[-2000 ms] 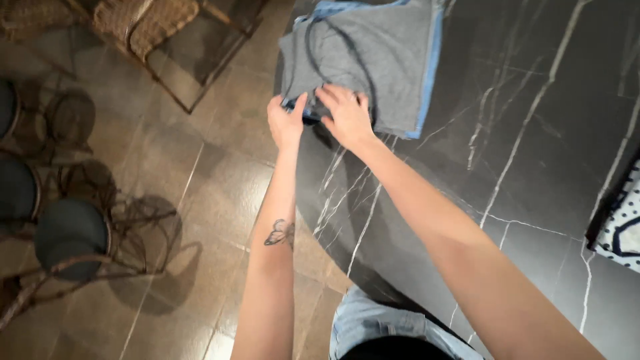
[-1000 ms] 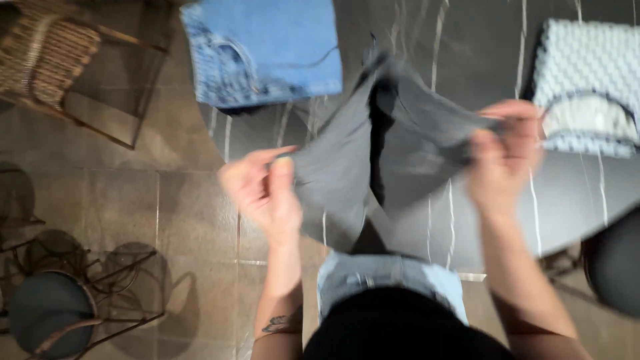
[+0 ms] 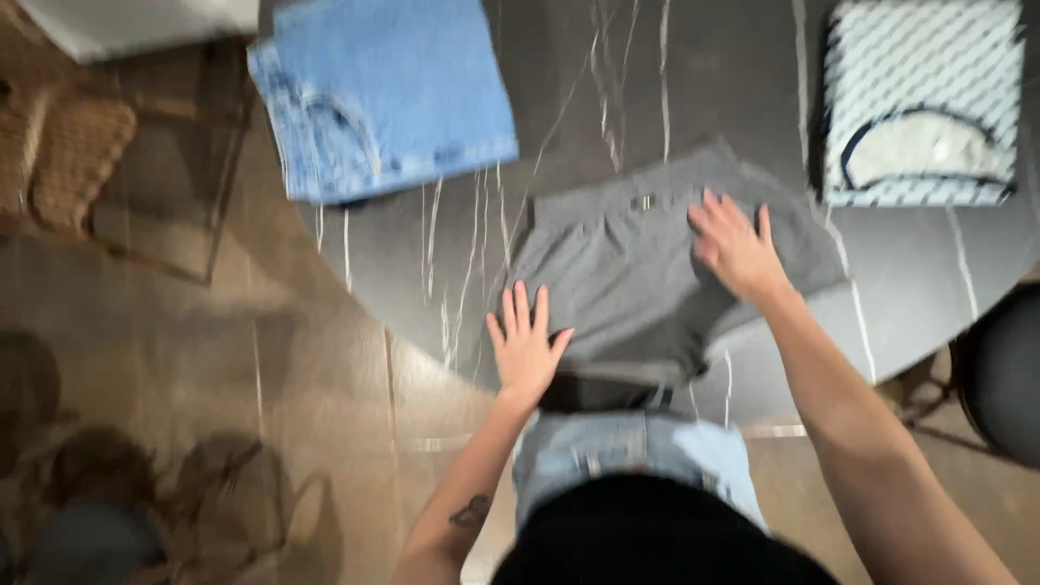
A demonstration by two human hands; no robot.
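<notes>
A pair of grey shorts [image 3: 617,268] lies spread on the dark, white-veined round table, its waistband away from me and a small metallic piece at the waistband. My left hand [image 3: 526,341] rests with fingers apart at the lower left edge of the shorts. On their upper right part lies my right hand [image 3: 735,244], fingers spread and slightly blurred. Neither hand grips the cloth. Folded blue denim [image 3: 398,89] is at the upper left of the table. A folded patterned top [image 3: 918,81] with a dark-trimmed round neckline sits at the upper right.
The curved edge of the table [image 3: 390,301] runs close to my body. A woven chair [image 3: 81,154] stands at the left and a dark seat [image 3: 1003,374] at the right. Another dark seat [image 3: 97,540] is at the lower left, on the tiled floor.
The grey shorts, held up between both hands a second ago, now lie flat on the table. Both hands have let go of the cloth. Earlier, the grey cloth lay on the blue denim.
</notes>
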